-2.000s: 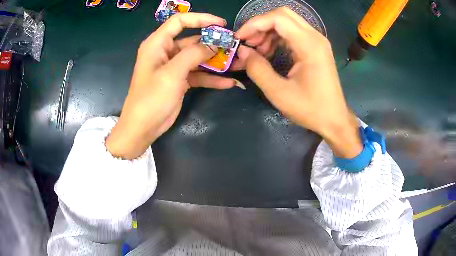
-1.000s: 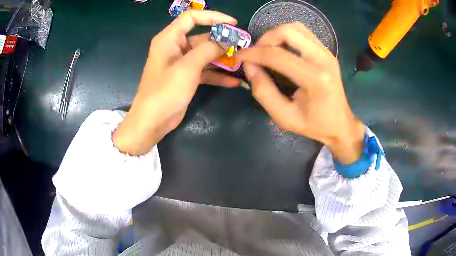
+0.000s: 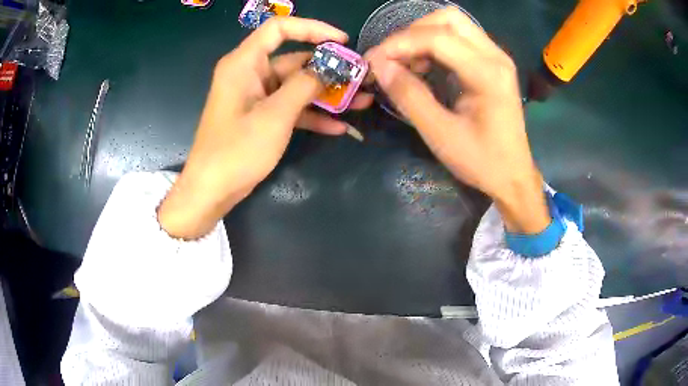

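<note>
My left hand holds a pink housing between thumb and fingers, open side up. A small dark circuit board with silver parts lies at the upper part of the housing, under my thumb tip. An orange patch shows in the lower part of the housing. My right hand is at the housing's right edge, with thumb and index finger close together. Whether a small part is between those fingertips cannot be seen.
A round grey dish lies behind my right hand. An orange electric screwdriver lies at the upper right. Tweezers lie at left. Another pink unit is at the top. A clear plastic bag is at the upper left.
The circuit board was raised and tilted over the housing and now lies flatter within its outline. My right fingertips have moved from over the orange area up to the housing's right edge.
</note>
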